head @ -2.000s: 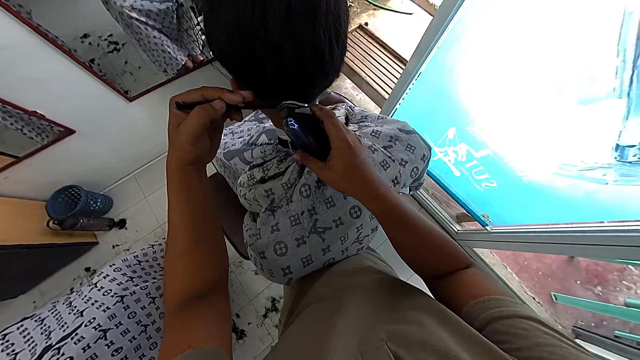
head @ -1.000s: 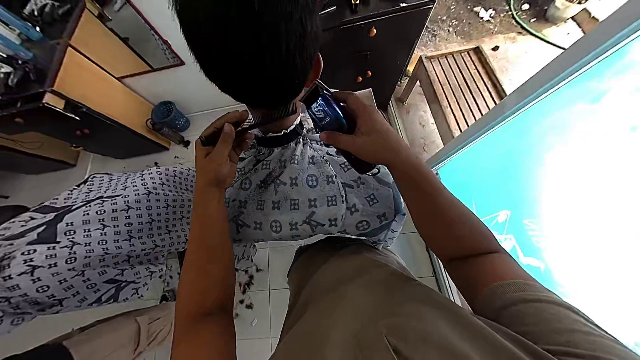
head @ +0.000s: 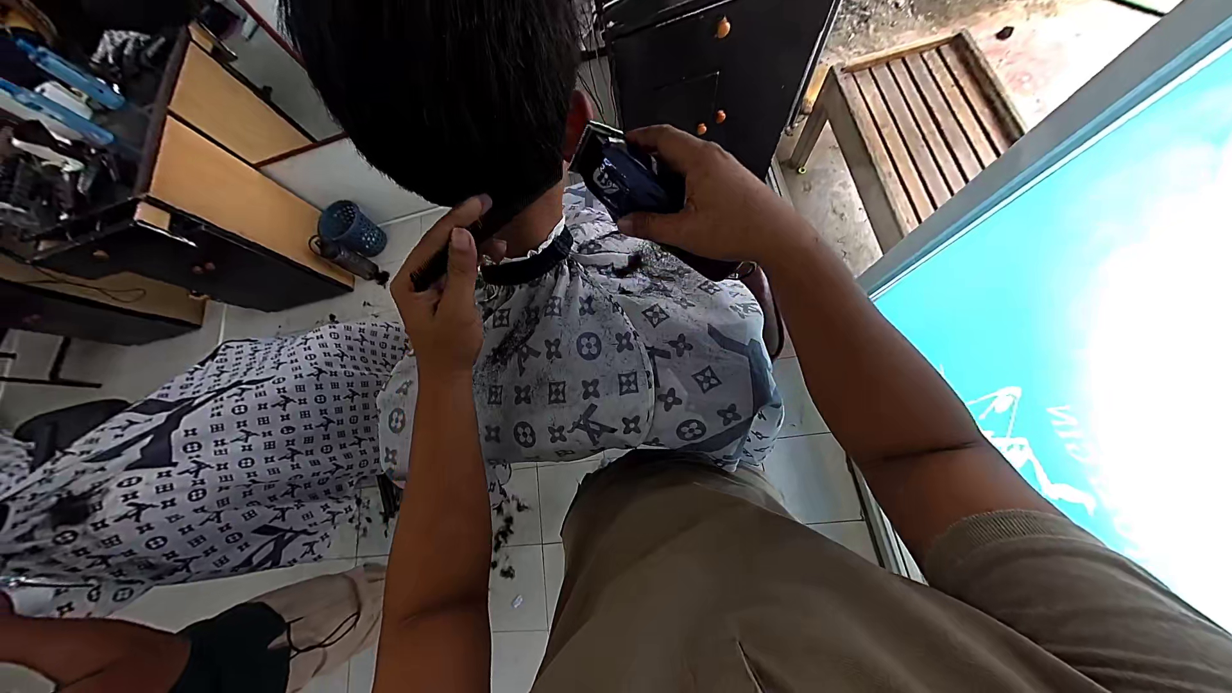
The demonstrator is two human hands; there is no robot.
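Note:
My left hand (head: 448,289) grips a black comb (head: 433,268), held slanting against the dark hair at the nape of a seated person's head (head: 452,96). In my right hand (head: 722,197) is a dark blue hair clipper (head: 626,178), its blade end beside the person's ear and the right side of the neck. A patterned grey-white barber cape (head: 587,375) covers the person's shoulders, with a black neckband (head: 529,267) over a white neck strip. Loose hair clippings lie on the cape. The comb's far end blends into the dark hair.
Another person under a similar cape (head: 260,433) is at the left, with a third person's arm (head: 87,654) below. A wooden cabinet (head: 241,183), a blue basket (head: 352,228), a black cabinet (head: 674,87), a slatted bench (head: 924,125) and a glass pane (head: 1088,318) stand around. Clippings dot the tiled floor.
The view has swung left since the first frame. The clipper has moved from near the nape to beside the ear, and the comb is now tilted upward to the right against the hair.

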